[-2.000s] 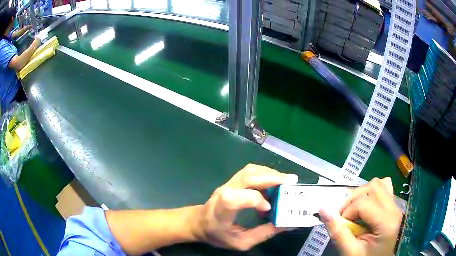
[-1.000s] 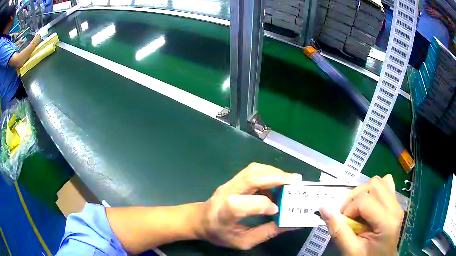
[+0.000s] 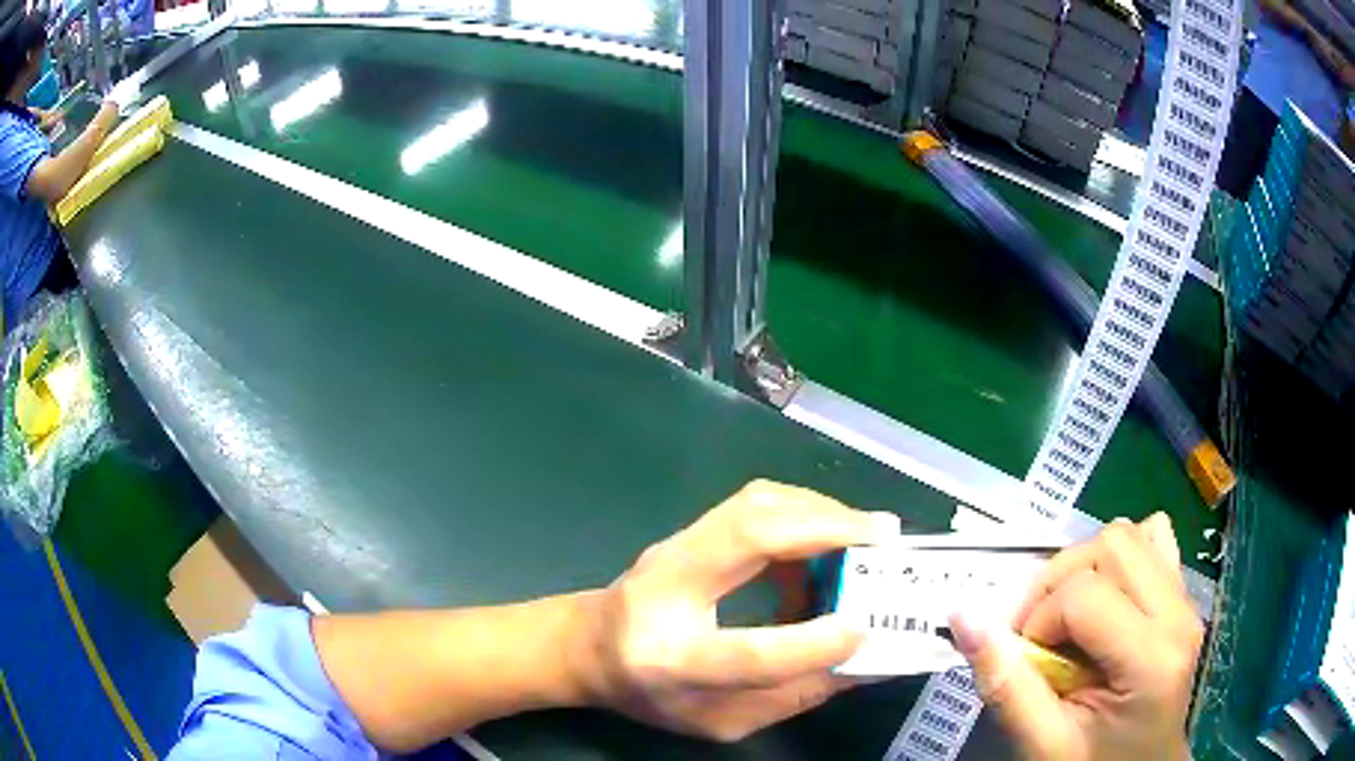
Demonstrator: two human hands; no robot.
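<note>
A small white product box (image 3: 929, 595) with a teal left edge is between my hands, printed text and a barcode facing me. My left hand (image 3: 743, 625) grips its left end, thumb and fingers along top and bottom. My right hand (image 3: 1097, 647) is at its right end with a short yellowish tool (image 3: 1058, 668) between the fingers, mostly hidden. The thumb touches the box face beside the barcode. A white barcode label strip (image 3: 1137, 290) hangs from above, passes behind the box and shows below it.
A grey metal post (image 3: 727, 193) stands at the bench's white edge. A dark blue tube with orange ends (image 3: 1040, 283) crosses the green belt. Grey box piles (image 3: 1025, 82) stand behind; teal and white boxes (image 3: 1333, 654) lie right. A person in blue (image 3: 27, 186) is far left.
The box has moved slightly right since the first frame. A finger of my left hand has shifted onto the lower left of the box face, covering more of the teal edge.
</note>
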